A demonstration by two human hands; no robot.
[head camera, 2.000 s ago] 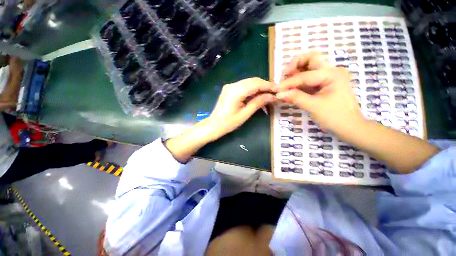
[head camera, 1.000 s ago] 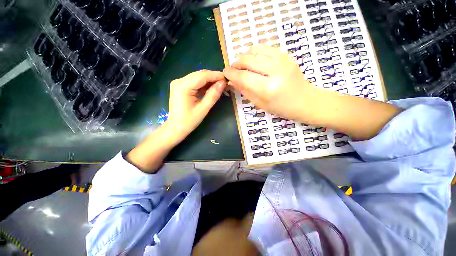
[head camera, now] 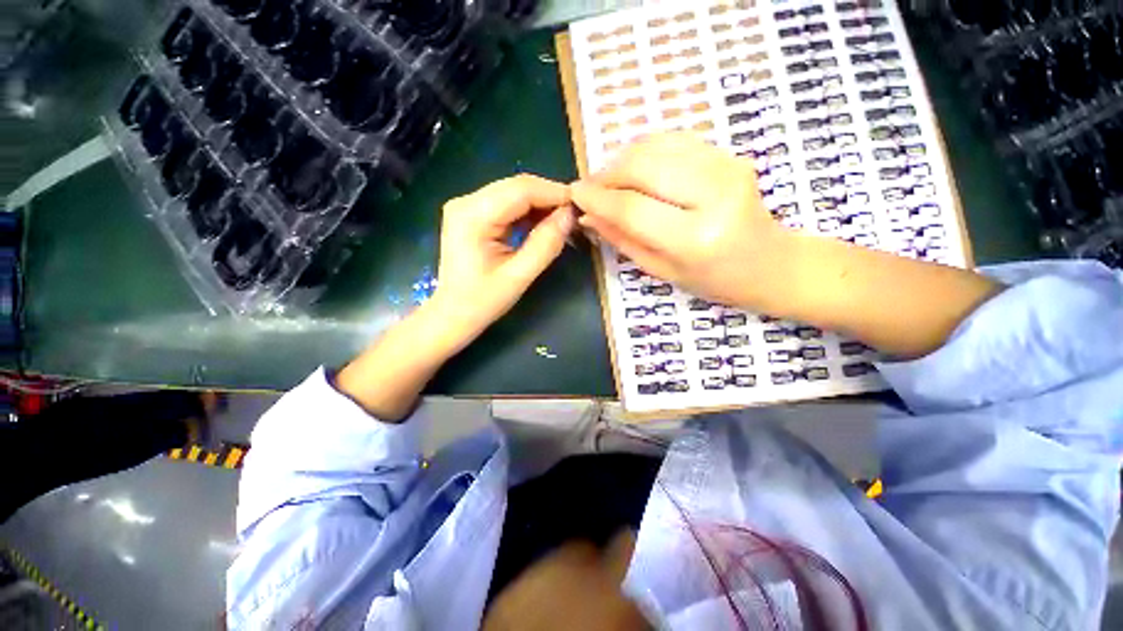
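My left hand (head camera: 495, 265) and my right hand (head camera: 690, 216) meet at their fingertips over the left edge of the adhesive sheet. The fingers of both hands are pinched together around something small and dark that is mostly hidden, so I cannot tell what it is. The white adhesive sheet (head camera: 792, 203) has columns of small dark die-cut shapes; its upper left places look pale orange. Its tan backing board (head camera: 571, 93) shows along the left edge. My right hand and forearm cover the middle of the sheet.
A clear blister tray (head camera: 253, 160) with dark parts lies at an angle to the left. Another tray (head camera: 1065, 111) is beyond the sheet's right edge. Blue bits (head camera: 425, 289) and a pale speck (head camera: 546, 353) lie on the green mat (head camera: 493, 358). Part of a person's dark-clothed leg (head camera: 111, 441) shows at lower left.
The camera view has shifted over the bench, moving sheet and trays in the picture. Both hands stay joined at the fingertips by the sheet's left edge.
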